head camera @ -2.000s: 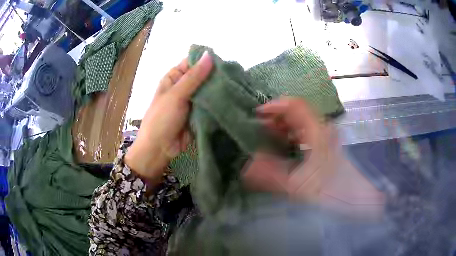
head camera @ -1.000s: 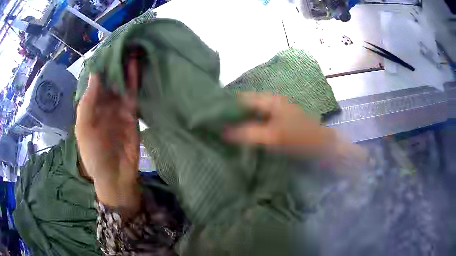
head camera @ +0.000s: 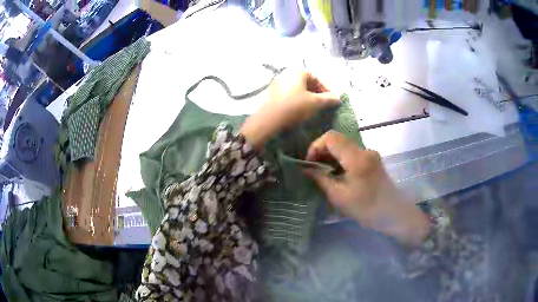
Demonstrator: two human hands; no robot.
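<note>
A green garment (head camera: 194, 133) lies spread on the white table, with a narrow green strap (head camera: 233, 95) looping off its upper edge. Pale parallel stitching rows show on its lower part. My left hand (head camera: 295, 100) reaches across and pinches cloth at the garment's upper right. My right hand (head camera: 351, 171) holds a folded edge of the garment just below and right of my left hand. The cloth between the hands is partly hidden by the fingers.
The sewing machine's presser foot area (head camera: 368, 44) is at the top. Black tweezers (head camera: 436, 98) lie at right. A marked rule (head camera: 454, 159) runs along the front edge. Checked green panels (head camera: 85, 127) drape over the brown board (head camera: 112, 171); dark green cloth (head camera: 50, 253) hangs lower left.
The garment has been laid out flatter on the table, and its strap now shows. My left hand has moved from the left to beside my right hand.
</note>
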